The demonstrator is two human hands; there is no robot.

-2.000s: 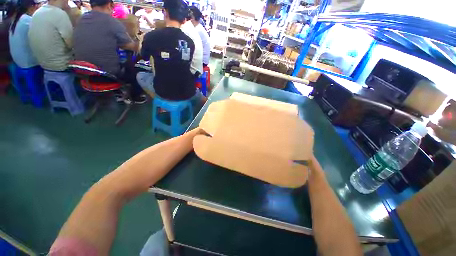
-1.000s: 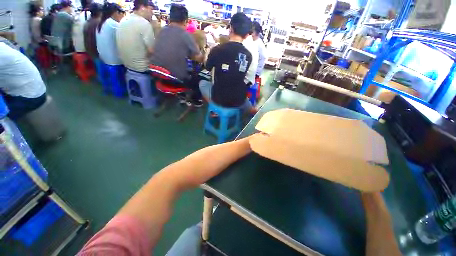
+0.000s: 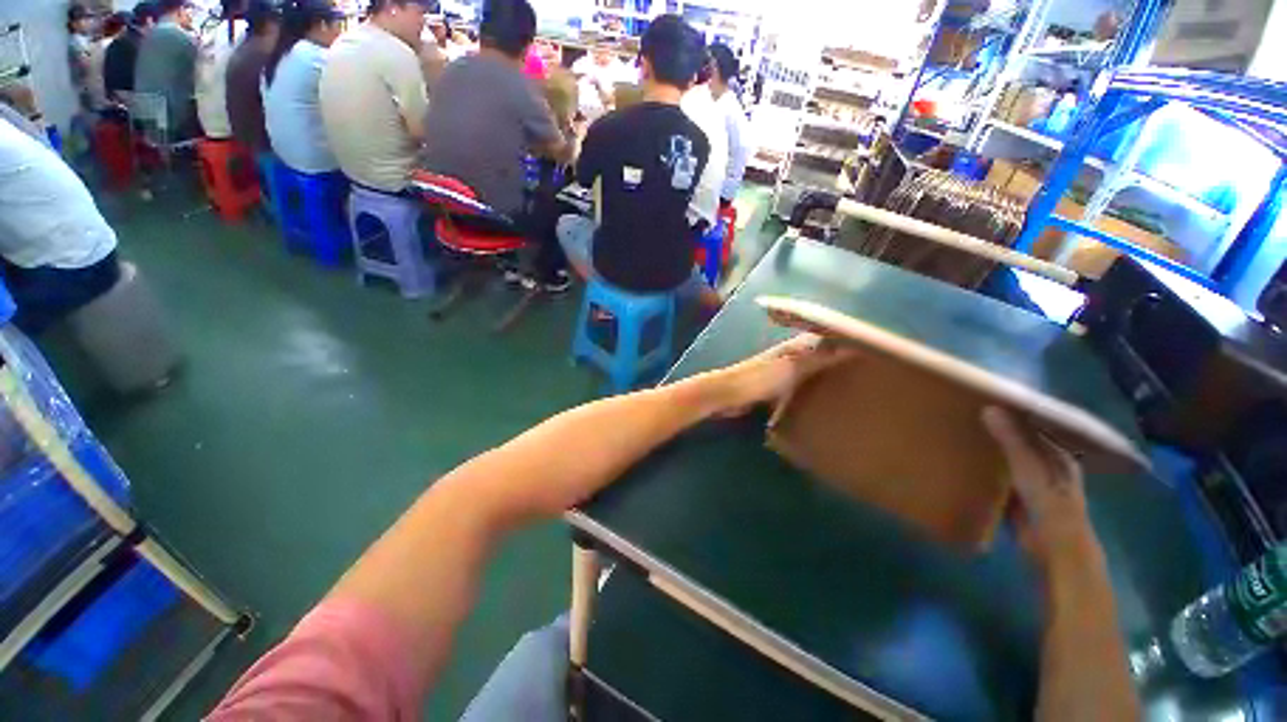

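A plain brown cardboard mailer box [image 3: 896, 444] is held tilted above the dark green workbench [image 3: 706, 515]. One panel is seen nearly edge-on along its top, and a darker brown panel hangs below it towards me. My left hand [image 3: 793, 370] grips its left side, with the fingers partly hidden at the panel. My right hand [image 3: 1037, 480] grips its right side, with the fingers on the cardboard under the upper panel. The far side of the box is hidden.
A clear water bottle [image 3: 1235, 621] lies at the bench's right edge. Black units [image 3: 1179, 339] stand at the far right. Seated people on stools are ahead left. A pipe rack with blue crates [image 3: 64, 494] is at the left. Blue shelving stands behind the bench.
The view has turned left. The cardboard, earlier seen broad and flat from above, is now tipped up with a panel hanging down. My right hand's fingers now show on it.
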